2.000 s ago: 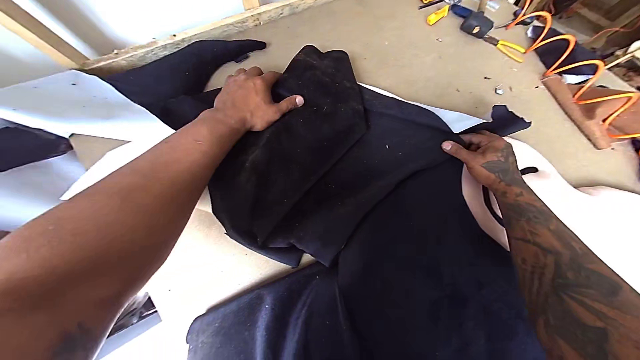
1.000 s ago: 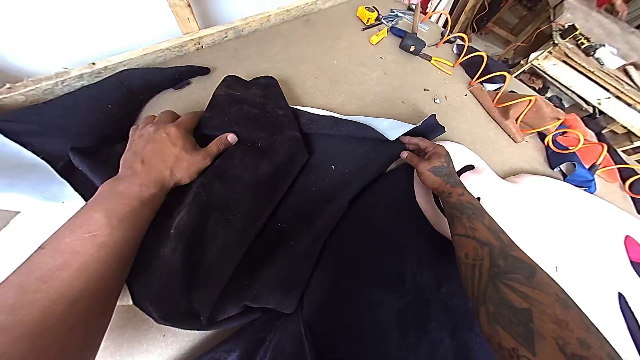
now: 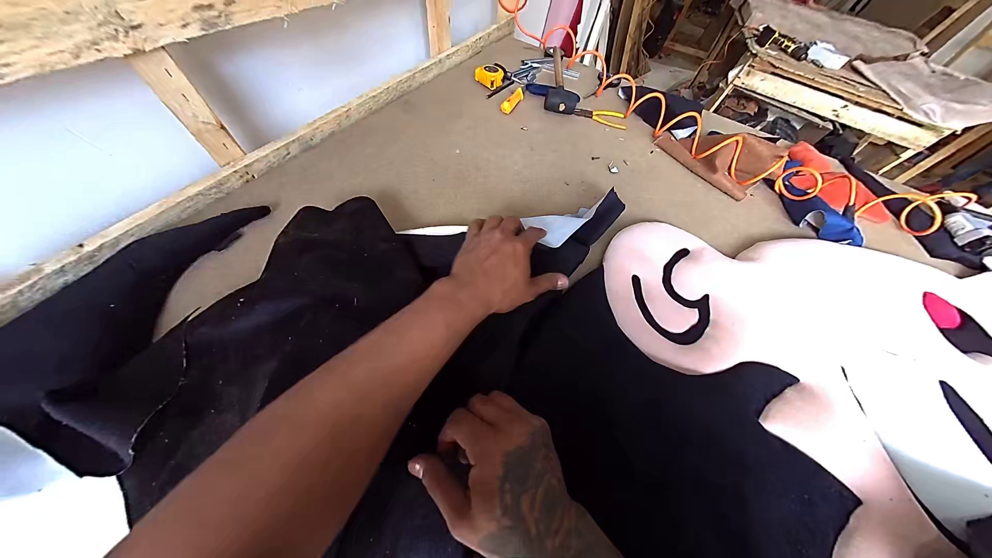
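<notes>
My left hand (image 3: 504, 267) presses on the upper edge of a dark fabric piece (image 3: 333, 256), its thumb and fingers spread, beside a folded-back corner with a light blue underside (image 3: 559, 230). Below it, my right hand (image 3: 496, 457) rests over the dark fabric with curled fingers and thumb apart; whether it pinches any cloth cannot be told. To the right lies a padded white and pink cutout figure (image 3: 806, 287) with a black-outlined ear and a pink and black eye. Its ear borders the dark fabric.
A tape measure (image 3: 490, 75), yellow cutter (image 3: 512, 101), rubber mallet (image 3: 561, 99) and yellow-handled pliers (image 3: 608, 118) lie at the back of the table. An orange coiled hose (image 3: 732, 143) crosses leather and fabric scraps (image 3: 833, 186). A wooden frame (image 3: 256, 159) borders the left.
My left hand has moved right across the dark fabric to near its folded corner. My right hand has left that corner and come down toward me. The view has shifted to show more of the figure.
</notes>
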